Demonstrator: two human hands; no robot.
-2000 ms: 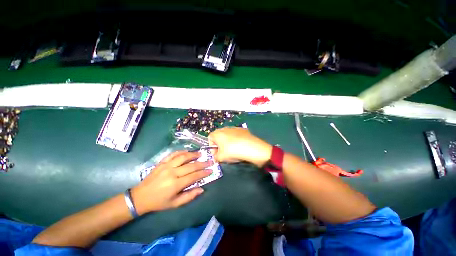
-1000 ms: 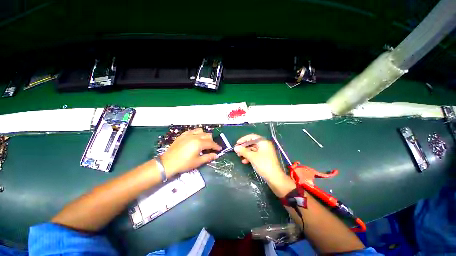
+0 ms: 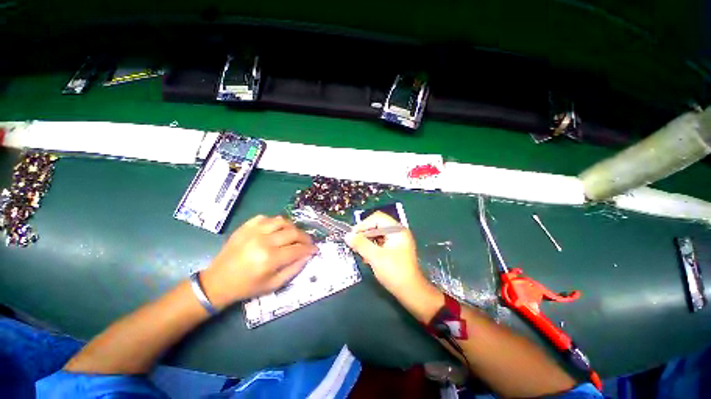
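Observation:
An open phone mid-frame [image 3: 331, 282], silver-white inside, lies tilted on the mat in front of me. My left hand [image 3: 261, 257] rests over its upper left part, fingers bent together near its far edge. What the fingertips touch is hidden. My right hand [image 3: 390, 253] holds pale tweezers [image 3: 384, 231] at the frame's far right corner. The tweezers' tips are too small to make out. A dark pad with a white border [image 3: 401, 210] lies just behind my right hand. A pile of tiny dark and gold parts [image 3: 337, 195] lies beyond, with clear film strips [image 3: 316, 219] before it.
Another open phone [image 3: 221, 183] lies at left, partly on the white strip [image 3: 320, 161]. A second parts pile [image 3: 30, 195] is far left. At right are an orange-red blow gun [image 3: 532, 300], thin stick [image 3: 547, 232], dark part [image 3: 690, 273] and pale pipe [image 3: 647, 160]. Phones [image 3: 405, 101] sit beyond the strip.
Since one second ago, both hands have moved from the dark pad to the phone mid-frame's far edge. The pad now lies on the mat behind my right hand. The view has shifted.

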